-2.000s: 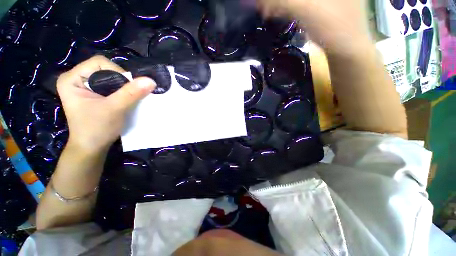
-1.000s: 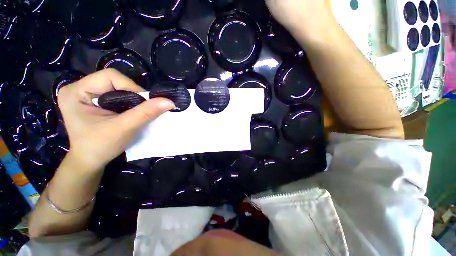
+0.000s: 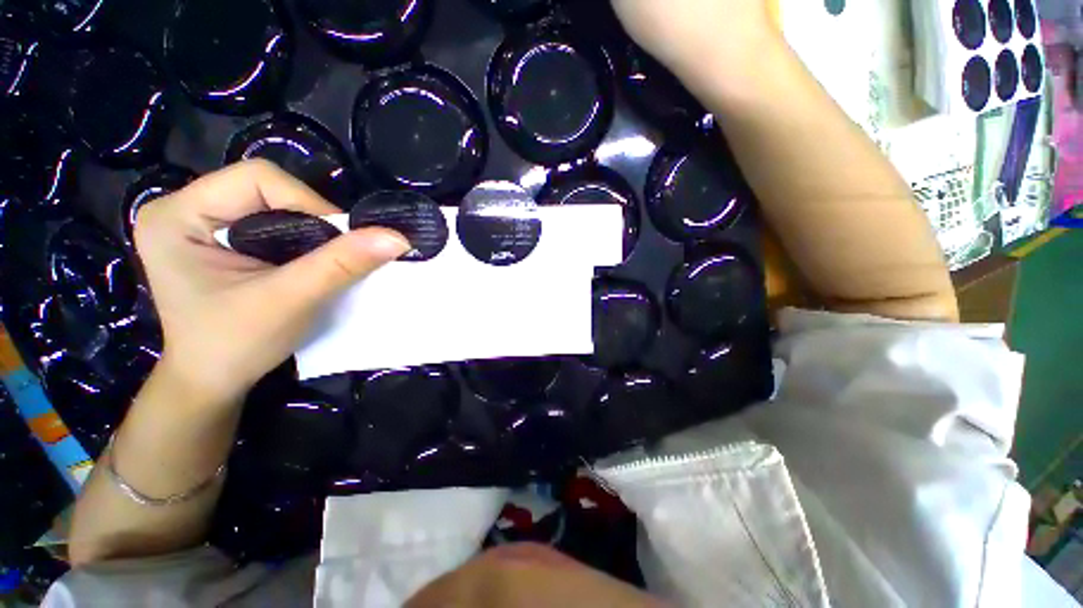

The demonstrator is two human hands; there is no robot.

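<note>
My left hand [image 3: 244, 279] pinches a white label sheet [image 3: 463, 309] between thumb and fingers. Several round black labels with fine pale print sit along its top edge; the rightmost label [image 3: 499, 223] sticks out past the edge. The sheet is held over a large glossy black tray [image 3: 505, 160] of round cavities. My right hand [image 3: 701, 26] is at the top edge of the picture, above the tray; its fingers are cut off, so what they hold is hidden.
White sheets with black circles [image 3: 995, 54] lie at the upper right, beside pale green and white printed papers [image 3: 938, 166]. A blue and orange printed strip [image 3: 45, 418] is at the left. Brown cardboard [image 3: 988, 295] shows at the right.
My right hand was a blur over the upper tray two seconds ago and is now at the top edge. My left hand and the sheet have shifted slightly lower in view.
</note>
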